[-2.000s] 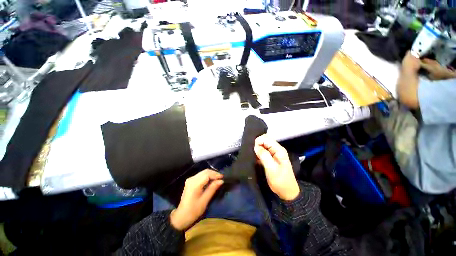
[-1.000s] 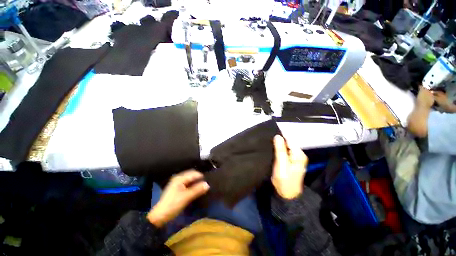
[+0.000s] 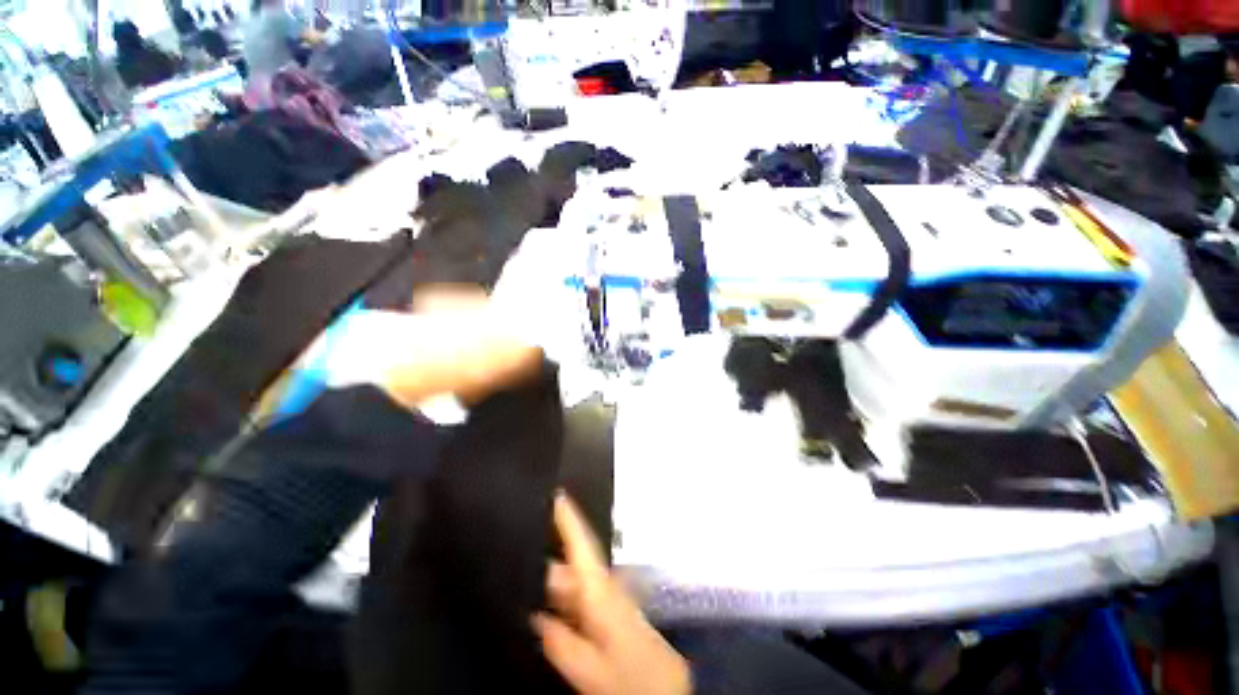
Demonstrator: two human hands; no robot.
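Observation:
A black panel (image 3: 482, 523) lies between my hands at the front of the machine table. My left hand (image 3: 469, 356) is blurred by motion at the panel's far corner, with its fingertips on the cloth. My right hand (image 3: 605, 627) is at the bottom centre, its fingers gripping the panel's right edge. Another dark panel (image 3: 590, 455) shows partly from under it, left of the machine. The white lockstitch machine (image 3: 1006, 258) stands behind on the right. Its presser foot area (image 3: 625, 356) is beyond the cloth and nothing is seen under it.
Waiting panels (image 3: 245, 346) lie at the left and behind. Black straps with metal pieces (image 3: 815, 401) lie below the machine arm. Folded black strips (image 3: 999, 468) are at the right by a white cord. A grey second machine (image 3: 55, 346) is far left. Black tape (image 3: 883, 245) hangs over the machine head.
The view has swung left and closer. My left hand has moved up and away over the table. The panel in my hands has moved left, over the panel lying there.

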